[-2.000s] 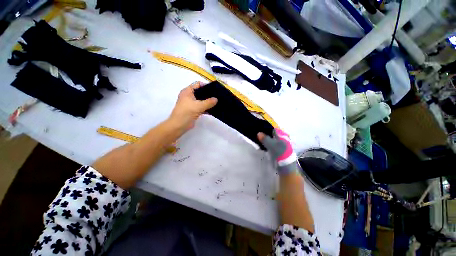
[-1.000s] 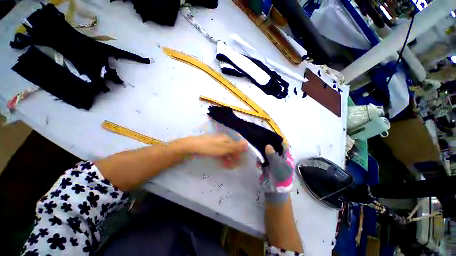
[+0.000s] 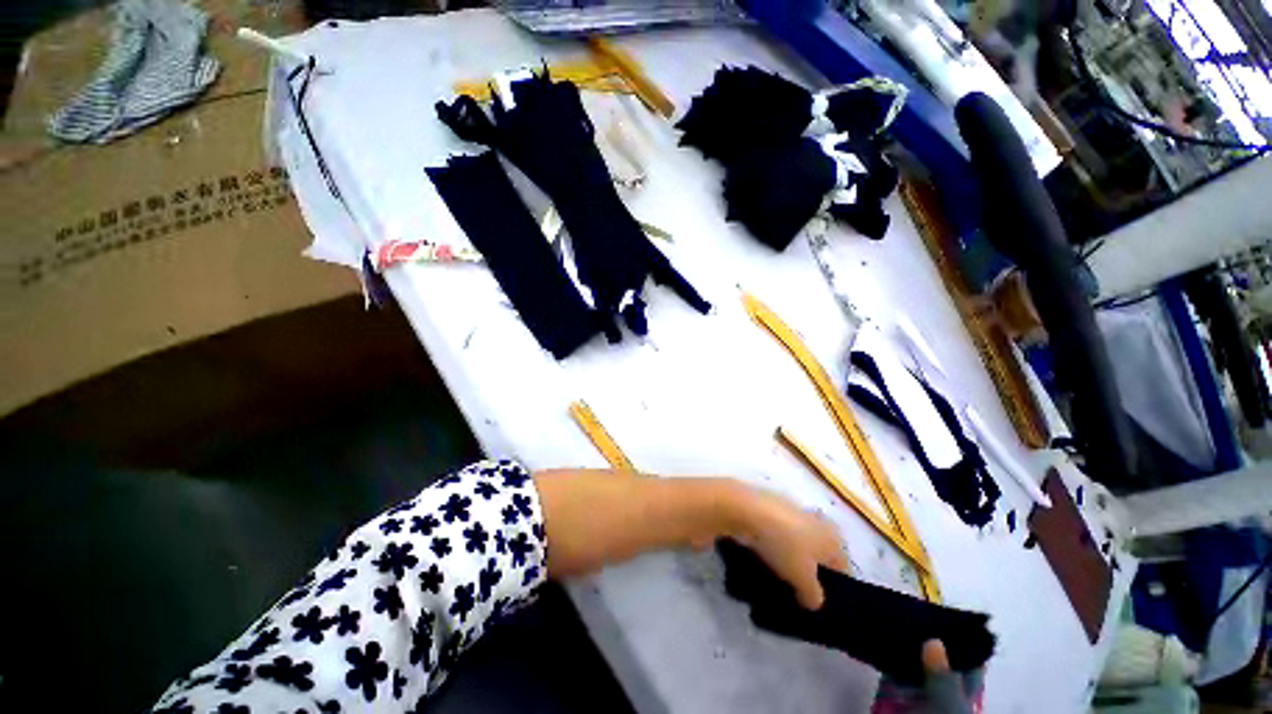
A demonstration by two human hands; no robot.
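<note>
A black fabric piece [image 3: 872, 622] lies across the near right part of the white table, held at both ends. My bare left hand [image 3: 792, 541] grips its left part, thumb on top. My right hand [image 3: 949, 684], in a grey and pink half-finger glove, is cut off by the bottom edge; a fingertip presses on the piece's right end. A long curved yellow template [image 3: 841, 414] and a thin straight one [image 3: 847, 491] lie just beyond the piece. Another straight yellow strip [image 3: 600, 434] lies partly behind my left forearm.
Black strips [image 3: 512, 258] and a ragged black heap [image 3: 593, 181] lie at the left. A tied black bundle [image 3: 781, 154] lies at the far side. Black pieces around a white strip [image 3: 921, 419] and a brown pad [image 3: 1071, 558] are at the right. A cardboard box [image 3: 154, 251] stands left.
The view has swung left, so the iron is out of frame. My left hand now grips the black piece, which lies more spread out than one second ago.
</note>
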